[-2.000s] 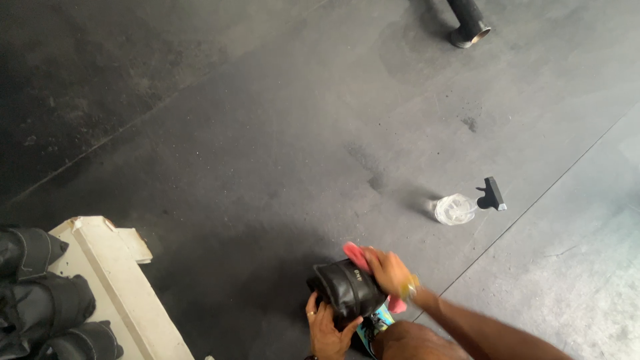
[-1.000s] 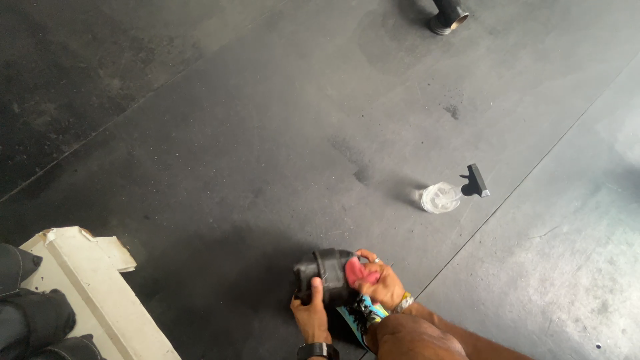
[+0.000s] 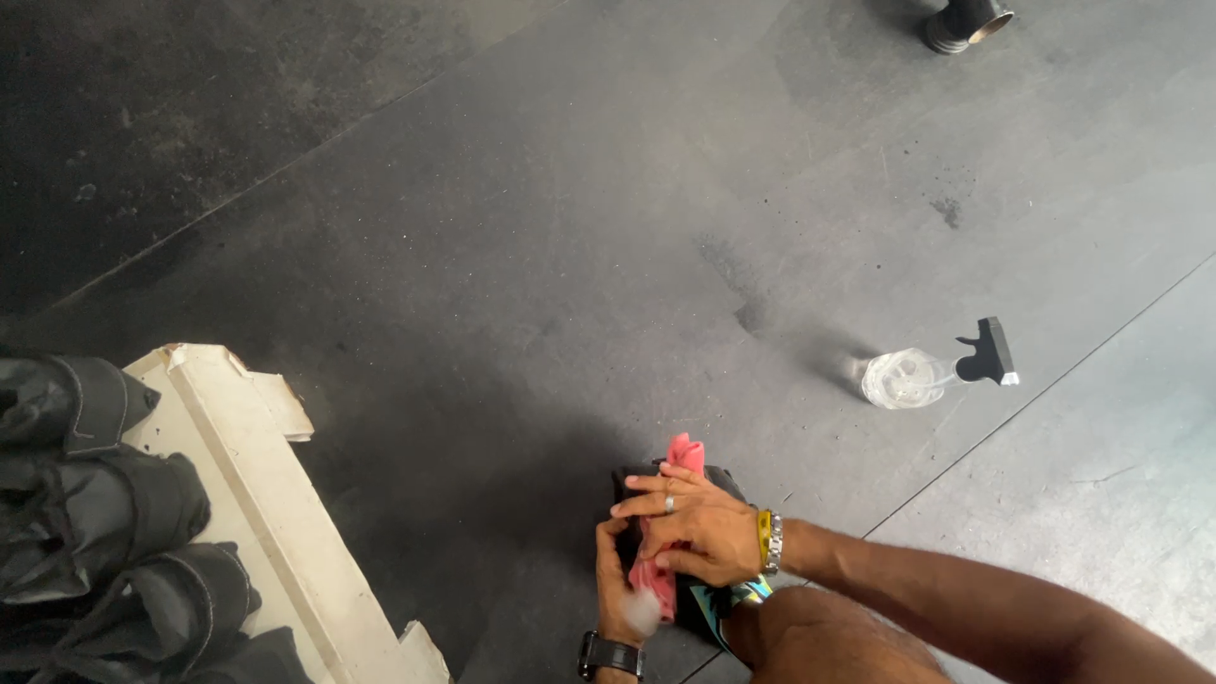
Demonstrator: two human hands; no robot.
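Observation:
A black leather-like item [image 3: 724,483], cylindrical and strapped, lies near the bottom centre, mostly covered by my hands. Pressed flat over a pink cloth [image 3: 686,456], my right hand [image 3: 703,527] has its fingers spread across the item. My left hand [image 3: 617,579] grips the item's left side; its fingertips are partly hidden. A clear spray bottle [image 3: 902,378] with a black trigger head [image 3: 988,353] stands to the upper right of my hands.
Several black stitched items [image 3: 114,513] sit at the lower left on a cream-coloured board [image 3: 275,503] with torn edges. A dark pipe-like leg [image 3: 964,24] is at the top right. Thin seams cross the dark grey floor [image 3: 532,237].
My right hand has moved with the pink cloth from the item's right end onto its top. My left hand has stayed at the item. The spray bottle has not moved.

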